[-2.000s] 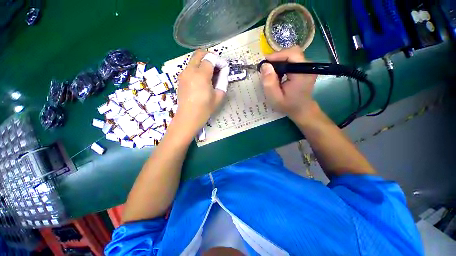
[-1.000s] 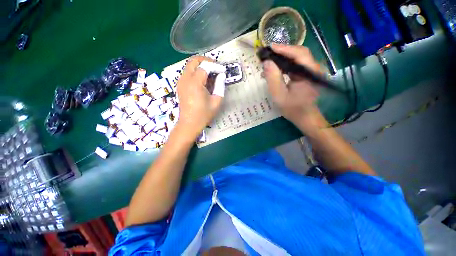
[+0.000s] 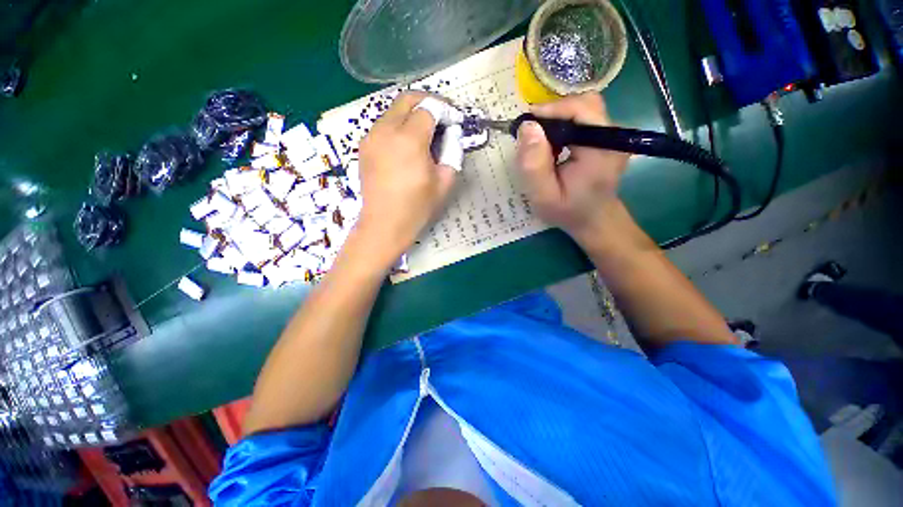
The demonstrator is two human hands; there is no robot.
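Observation:
My right hand (image 3: 574, 158) grips the black soldering iron (image 3: 634, 140), its tip pointing left onto a small device housing (image 3: 475, 137). My left hand (image 3: 404, 173), with white finger cots on its fingertips, holds the housing's left side over the instruction sheet (image 3: 485, 203). The fingers hide part of the housing. A loose heap of white battery-like parts with orange-brown ends (image 3: 267, 213) lies left of my left hand. One white part (image 3: 192, 288) lies apart at the heap's lower left.
Dark clumps (image 3: 168, 162) lie left of the heap. A yellow tip-cleaner pot (image 3: 572, 50) and tweezers (image 3: 653, 69) are behind my right hand. A clear hood (image 3: 426, 35) hangs above the sheet. Solder reel (image 3: 94, 315), blister trays (image 3: 45, 356), red bins (image 3: 178, 465) at left; blue station (image 3: 757, 50) at right.
One second ago the iron was lifted away near the pot, blurred; now its tip is back at the housing. My left fingers cover more of the housing. A person's feet now show at right.

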